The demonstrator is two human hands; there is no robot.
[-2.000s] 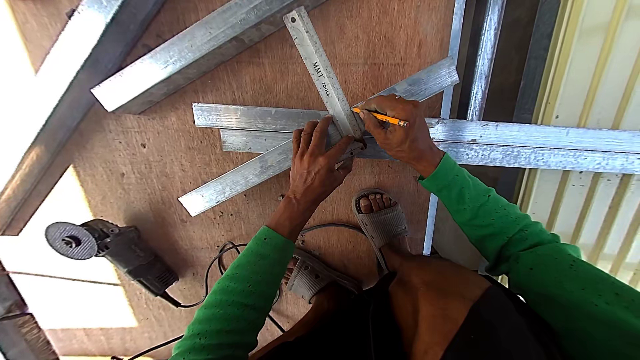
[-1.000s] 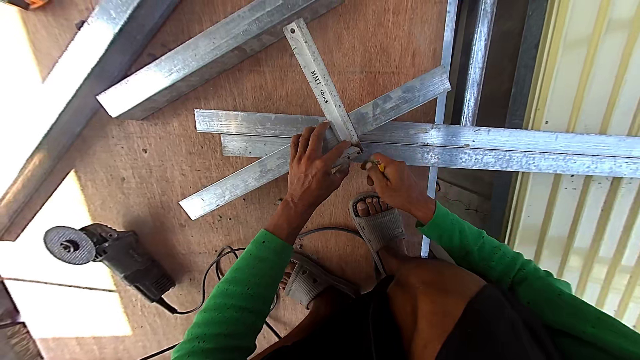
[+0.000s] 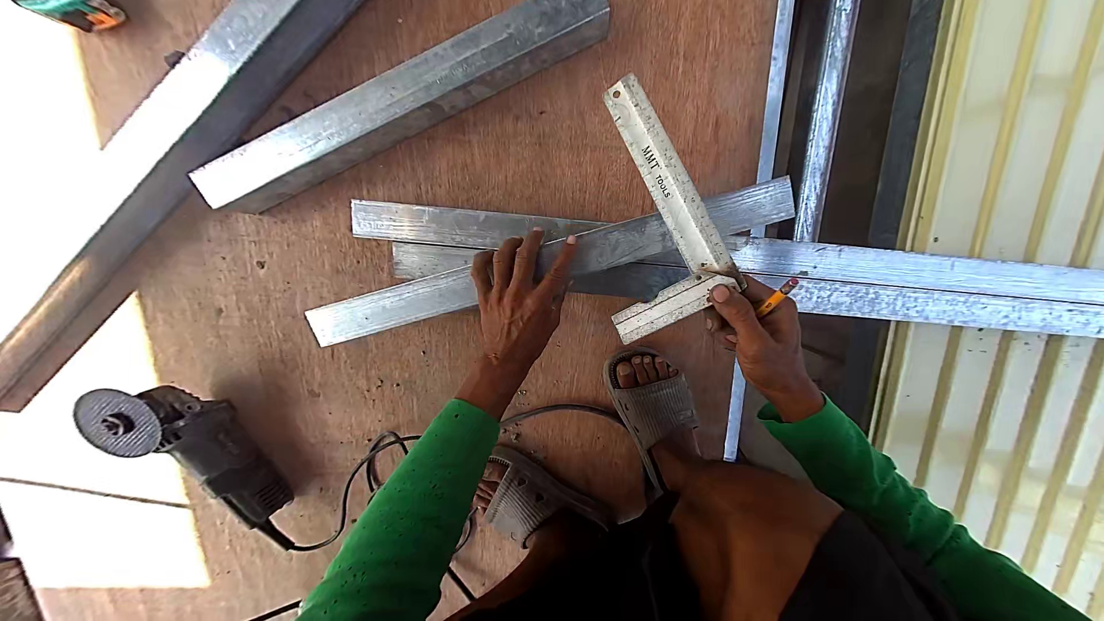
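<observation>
My right hand (image 3: 763,336) holds a metal try square (image 3: 668,177) by the corner of its stock, with a yellow pencil (image 3: 776,297) also between its fingers. The square's blade points up and away over the metal pieces. My left hand (image 3: 520,297) rests with spread fingers on a short galvanized metal bar (image 3: 388,306). That bar lies slantwise across two long galvanized metal bars (image 3: 931,285), which run side by side to the right. Whether the left fingers grip the bar or only press on it is hard to tell.
An angle grinder (image 3: 216,457) with its disc facing up lies at lower left, its black cord (image 3: 345,509) running toward my sandalled feet. Thicker metal profiles (image 3: 405,103) lie at upper left on the plywood (image 3: 328,414). Ribbed pale sheeting (image 3: 992,172) is at the right.
The try square, earlier under my left hand, is now in my right hand with the pencil. My left hand has moved left onto the slanted bar, whose angle has changed slightly.
</observation>
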